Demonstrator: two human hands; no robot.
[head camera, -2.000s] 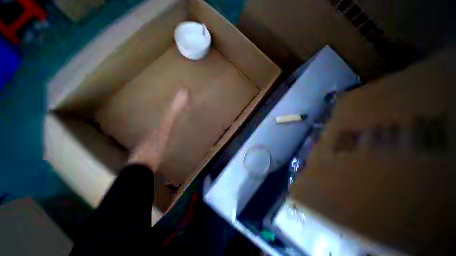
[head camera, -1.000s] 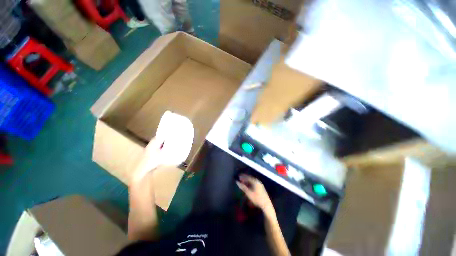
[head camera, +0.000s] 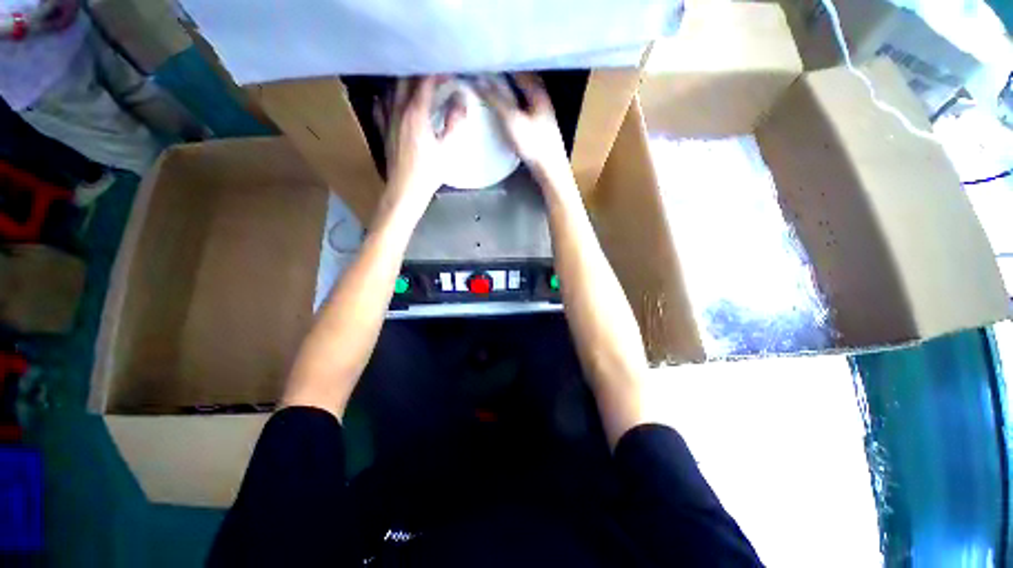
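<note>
A white plastic housing sits in the machine opening, above the grey metal machine bed. My left hand is on its left side and my right hand on its right side, both holding it. The fixture under the housing is hidden. The black panel below the bed shows a red stop button in the centre and green start buttons at its ends, the right one partly covered by my right forearm.
Brown side guards frame the opening. The left carton stands on the floor. The right carton holds shiny clear plastic. A white surface and green conveyor lie lower right. Part of a person shows upper left.
The view has turned to face the machine. The housing has moved from over the left carton into the machine opening. My right hand has come up from my lap onto it.
</note>
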